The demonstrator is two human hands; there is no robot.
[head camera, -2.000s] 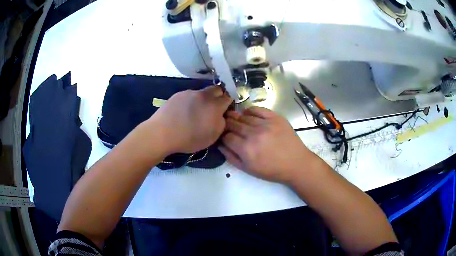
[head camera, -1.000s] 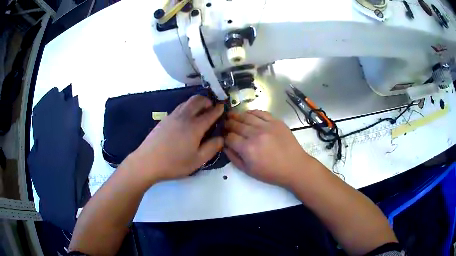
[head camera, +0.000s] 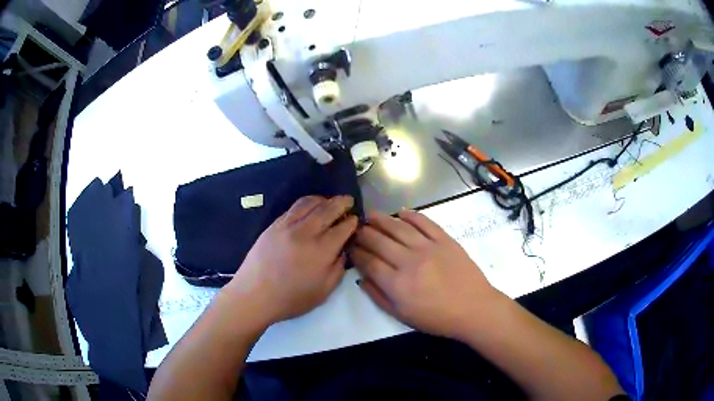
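Observation:
A black bag pocket piece [head camera: 227, 215] with a small pale label [head camera: 252, 201] lies on the white table, its right edge under the head of the sewing machine [head camera: 438, 47]. My left hand [head camera: 301, 254] lies on the piece's lower right part, fingers bent at its right edge. My right hand [head camera: 415, 270] is beside it, fingertips against the same edge. Both hands hold the edge of the piece between them, below the presser foot area. The fabric under my fingers is hidden.
Dark cut panels [head camera: 113, 274] lie at the left. Orange-handled thread snips [head camera: 481, 163] with tangled black cord [head camera: 565, 197] lie right of the needle area. A yellow strip [head camera: 656, 158] is at the table's right. A blue crate [head camera: 632, 345] stands at lower right.
The view has turned and shifted. Both hands have moved down along the piece's right edge, away from the machine head, and more of the piece's upper right part shows.

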